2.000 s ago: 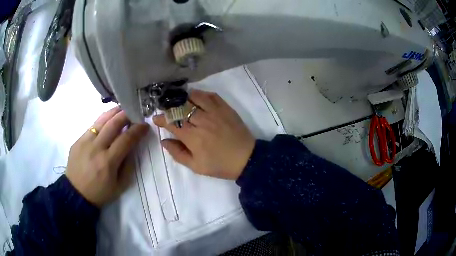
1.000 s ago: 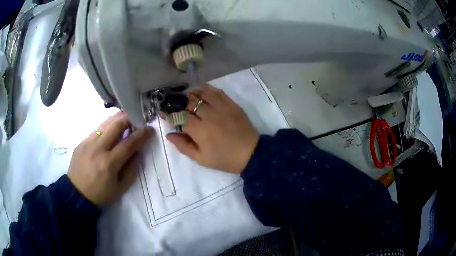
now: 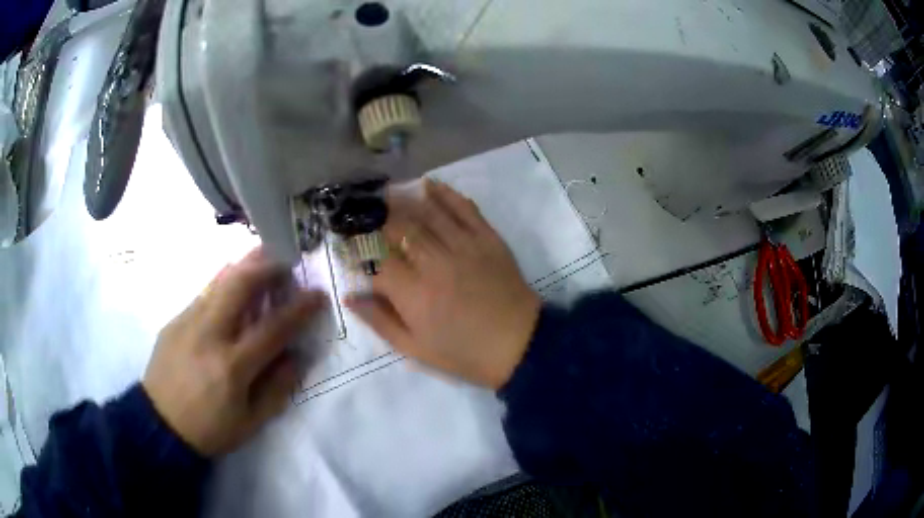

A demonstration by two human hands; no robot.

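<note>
A white fabric panel (image 3: pixel 405 445) with narrow dark double lines lies under the sewing machine head and spreads to the left and towards me. My left hand (image 3: pixel 228 349) lies on the cloth left of the needle area, blurred, fingers bent. My right hand (image 3: pixel 456 288) lies on the cloth right of the needle area, its fingertips partly hidden behind the machine's lower knob. The end of a narrow stitched rectangle (image 3: pixel 339 314) shows between my hands. The presser foot and needle area (image 3: pixel 309 228) is mostly hidden by the machine head. Neither hand visibly grips anything.
The off-white machine arm (image 3: pixel 608 91) crosses the top of the view. Red-handled scissors (image 3: pixel 780 293) lie at the right, beside the machine bed (image 3: pixel 638 218). A long dark grey shape (image 3: pixel 120 121) hangs left of the head. Another stretch of white cloth shows at the far right.
The cloth has moved up and away from me under the machine head, so the rectangle's end and the corner lines are now nearer the needle. Both hands remain on the cloth, and the left is now blurred.
</note>
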